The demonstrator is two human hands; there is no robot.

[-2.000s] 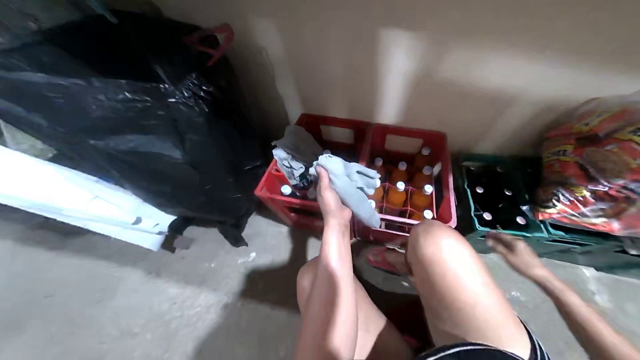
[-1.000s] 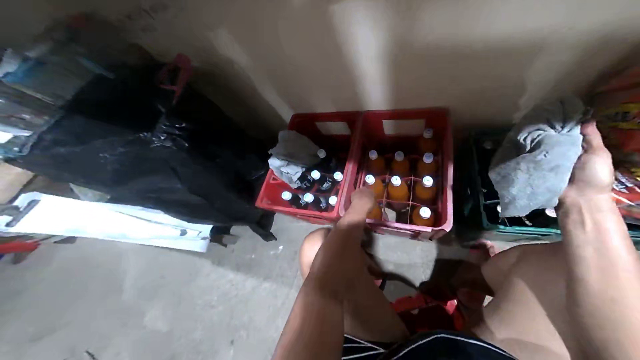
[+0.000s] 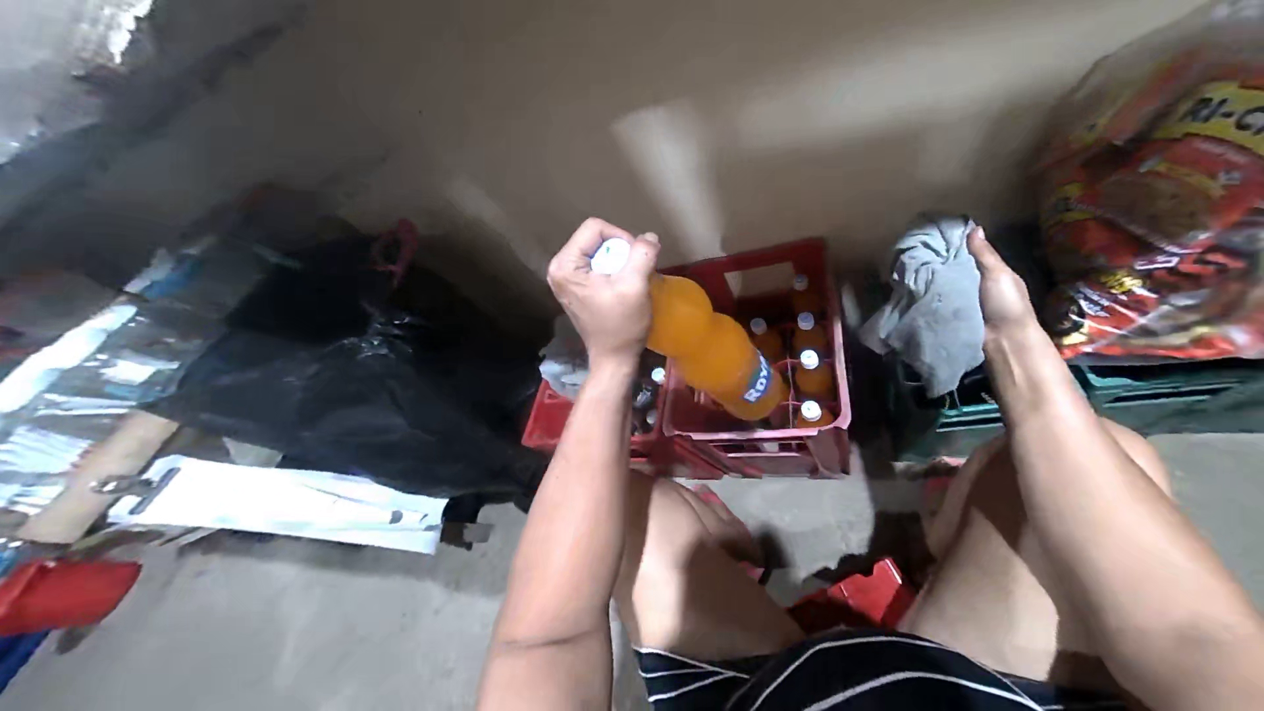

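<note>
My left hand (image 3: 604, 296) grips the neck of an orange soft-drink bottle (image 3: 716, 351) with a white cap, tilted above a red plastic crate (image 3: 755, 439). Several more orange bottles (image 3: 812, 375) stand in that crate's compartments. My right hand (image 3: 1002, 286) holds a grey cloth (image 3: 933, 306) over a green crate (image 3: 948, 434). Behind my left wrist, a second red crate (image 3: 548, 420) holds dark bottles (image 3: 647, 395) and another grey cloth (image 3: 563, 370), both partly hidden.
At the left lie a black plastic bag (image 3: 346, 395) and a clipboard with white paper (image 3: 296, 504). A clear bag of red snack packs (image 3: 1165, 207) rests on a green crate (image 3: 1165, 390) at the right. The wall (image 3: 553, 109) rises close behind the crates.
My left hand has gone from the red crate up and to the left, lifting an orange bottle. The cloth, in my left hand two seconds ago, is now in my right.
</note>
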